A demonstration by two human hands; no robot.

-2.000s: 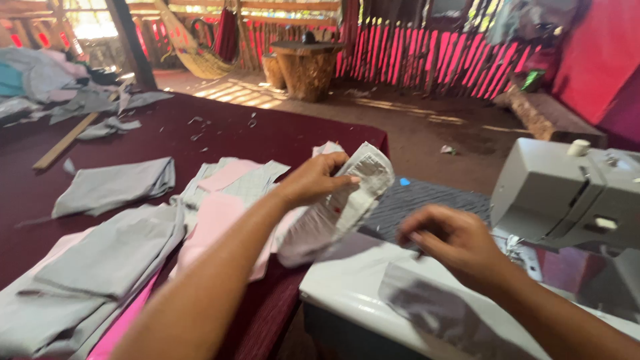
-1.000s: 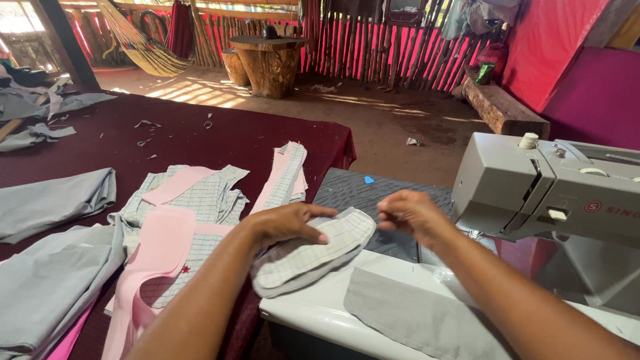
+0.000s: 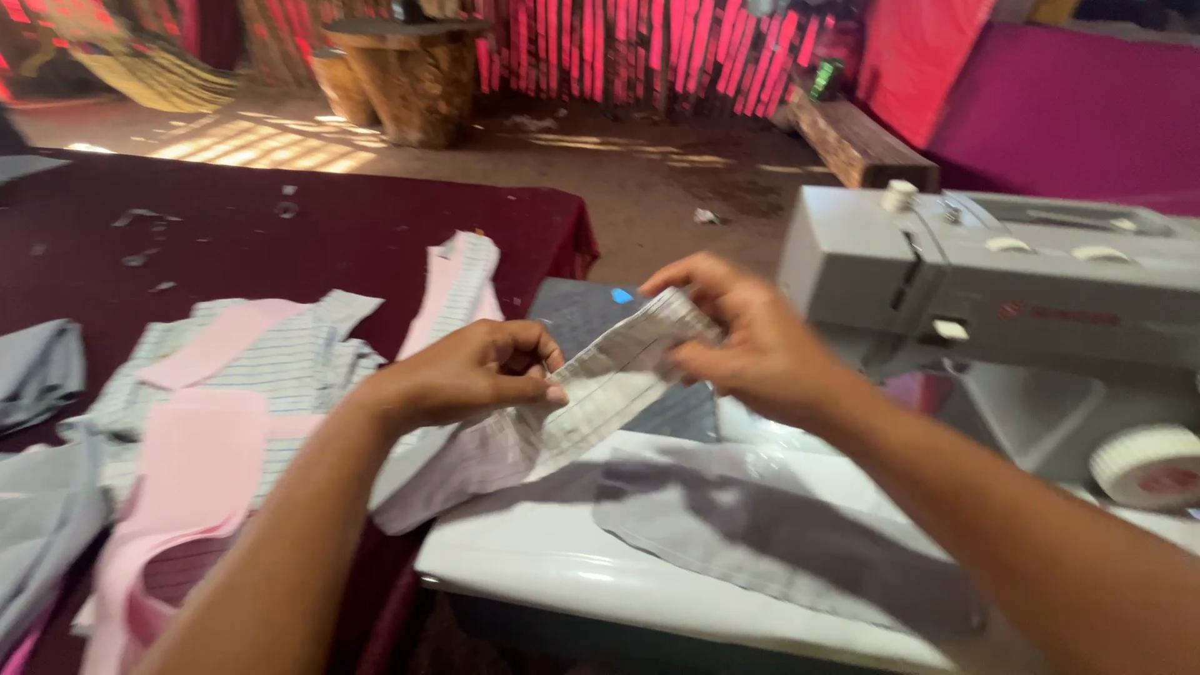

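Note:
My left hand (image 3: 487, 375) pinches the edge of a pale checked fabric piece (image 3: 609, 394), while my right hand (image 3: 741, 337) grips its upper right end. The piece is raised and tilted over the front left corner of a white sewing surface (image 3: 525, 553), and a grey layer hangs from its lower left. A separate grey fabric piece (image 3: 769, 544) lies flat on that surface, below my right hand. To the right stands a grey Singer sewing machine (image 3: 1012, 281); its needle area is partly hidden by my right hand and arm.
A dark red cloth-covered table (image 3: 375, 206) is at the left, with pink fabric pieces (image 3: 202, 450), striped fabric (image 3: 300, 347) and grey fabric (image 3: 37, 525) on it. A dark grey mat (image 3: 572, 309) lies behind my hands. Further back are a wooden stump table (image 3: 412, 84) and a wooden bench (image 3: 858, 136).
My right hand, apart from the fabric two seconds ago, now holds its upper end. The piece, lying low over the white surface one second ago, is now lifted and tilted.

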